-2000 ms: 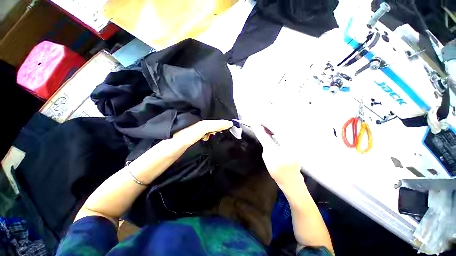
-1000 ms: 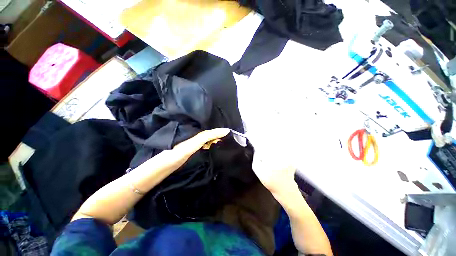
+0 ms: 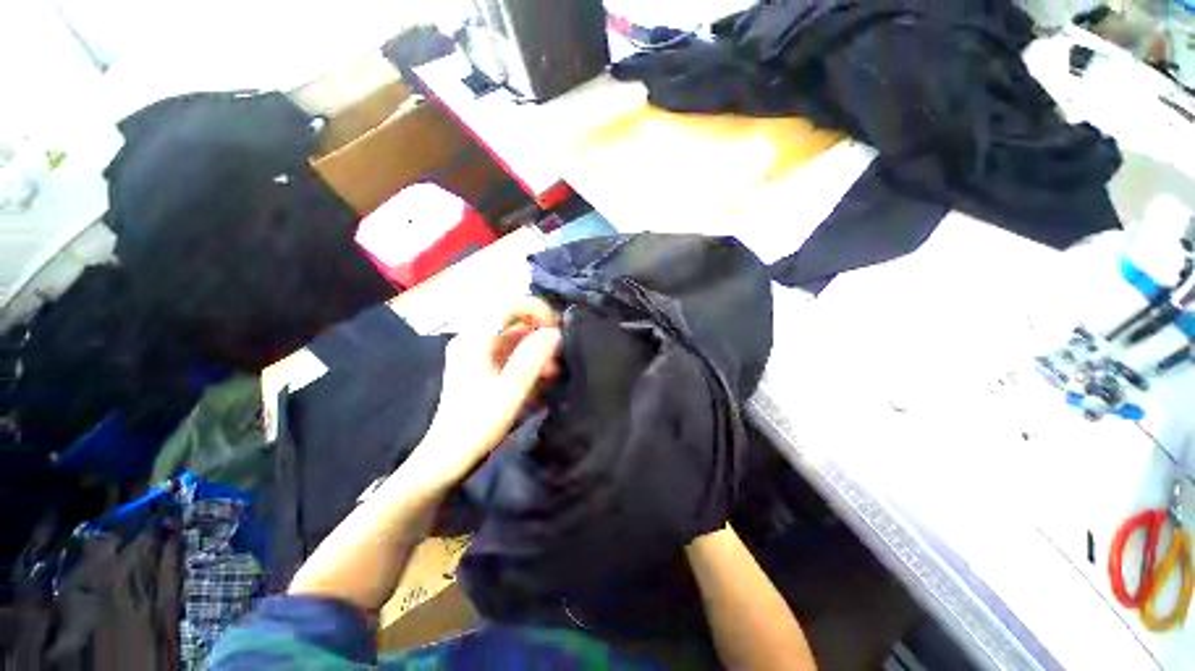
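A bulky black garment (image 3: 629, 433) is bunched over my lap and against the table's front edge, with folded seams showing on its upper side. My left hand (image 3: 505, 374) is at the garment's left side, thumb and fingers bent together on the cloth. My right hand is hidden under or inside the garment; only the forearm comes out below it, so its fingers cannot be seen. The scissors (image 3: 1151, 566), with one red and one orange-yellow loop, lie on the white table at the lower right.
The sewing machine's needle area (image 3: 1094, 374) is at the right. A black cloth heap (image 3: 904, 98) lies at the back over a yellow-brown sheet (image 3: 714, 151). A red-pink stool or container (image 3: 426, 233), a cardboard box (image 3: 387, 157) and more dark cloth (image 3: 229, 243) are at the left.
The view has turned left. The garment has been lifted and gathered up. My left hand has moved onto its left side, and my right hand has gone from sight beneath it. The small white piece no longer shows.
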